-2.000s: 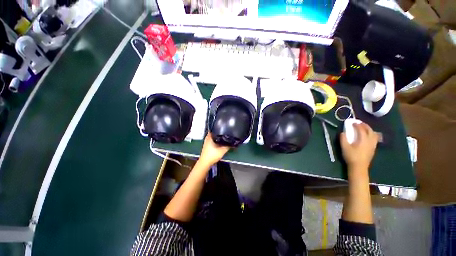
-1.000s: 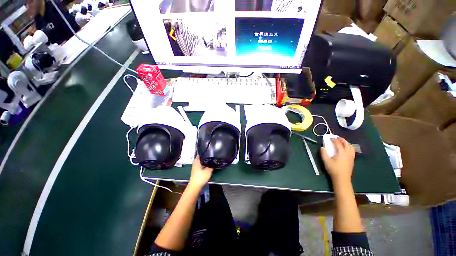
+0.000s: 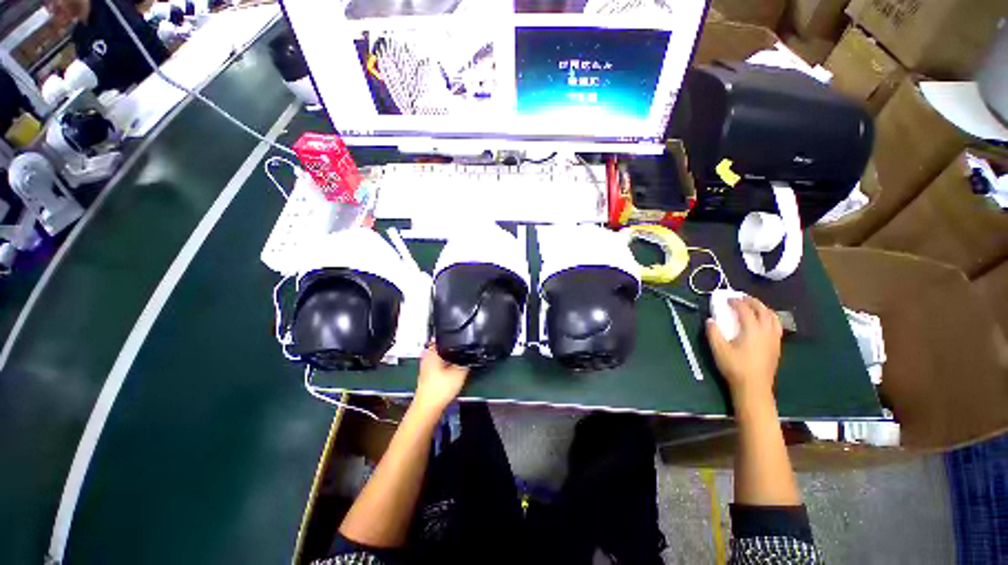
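Three white dome cameras with glossy black balls stand in a row: the left one (image 3: 345,313), the middle one (image 3: 480,313) and the right one (image 3: 590,317). My left hand (image 3: 442,375) is at the lower front of the middle camera's ball, its fingers partly hidden under it. My right hand (image 3: 746,344) is closed over the white computer mouse (image 3: 725,313). The bright monitor (image 3: 497,88) shows camera views and a blue window. The white keyboard (image 3: 492,194) lies below it.
A yellow tape roll (image 3: 660,254) and a thin silver stick (image 3: 685,342) lie between the right camera and the mouse. A black label printer (image 3: 779,138) stands right of the monitor. A red-and-white packet (image 3: 328,168) stands behind the left camera. A person (image 3: 111,50) is at far left.
The head view has tilted up, so more of the monitor shows and the bench things sit lower. My hands stay at the middle camera and on the mouse.
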